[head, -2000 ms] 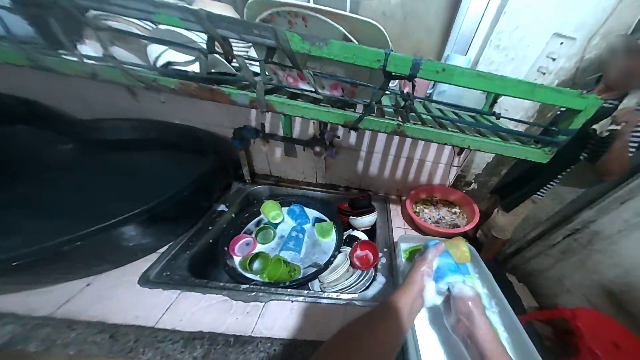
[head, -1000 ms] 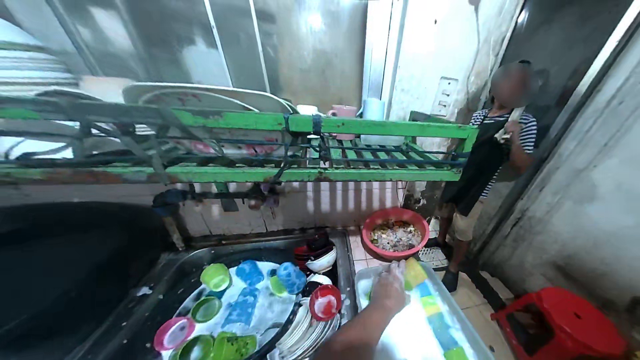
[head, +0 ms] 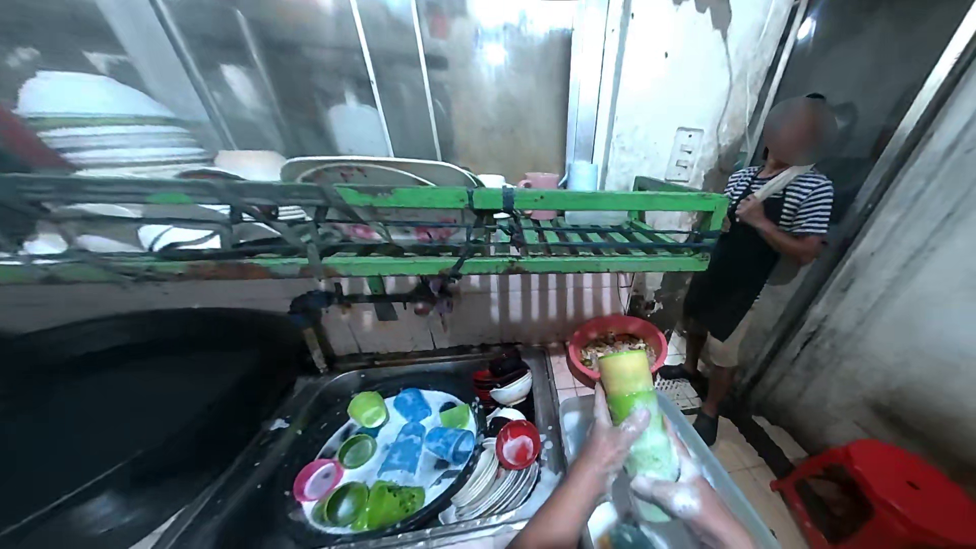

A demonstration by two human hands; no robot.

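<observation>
My left hand (head: 616, 436) and my right hand (head: 679, 488) are both closed around a stack of plastic cups (head: 644, 427), yellow at the top and green below, wet with suds. The stack is tilted above a pale rectangular tub (head: 717, 476). To the left, a round black basin (head: 473, 488) in the metal sink holds soapy water with green, blue and pink cups, among them a blue cup (head: 450, 444) and a pink cup (head: 318, 480). Beside it, stacked white plates (head: 499, 496) carry a red bowl (head: 518, 444).
A red basin (head: 577, 335) with scraps stands beyond the tub. A green rack (head: 602, 200) with dishes spans the wall above the sink. A large black vessel (head: 152, 412) fills the left. A person in an apron (head: 728, 274) stands at right, behind a red stool (head: 892, 488).
Both hands now grip a yellow-and-green cup stack; one second ago only one hand showed clearly, reaching over the tub. The view has swung up and right since two seconds ago.
</observation>
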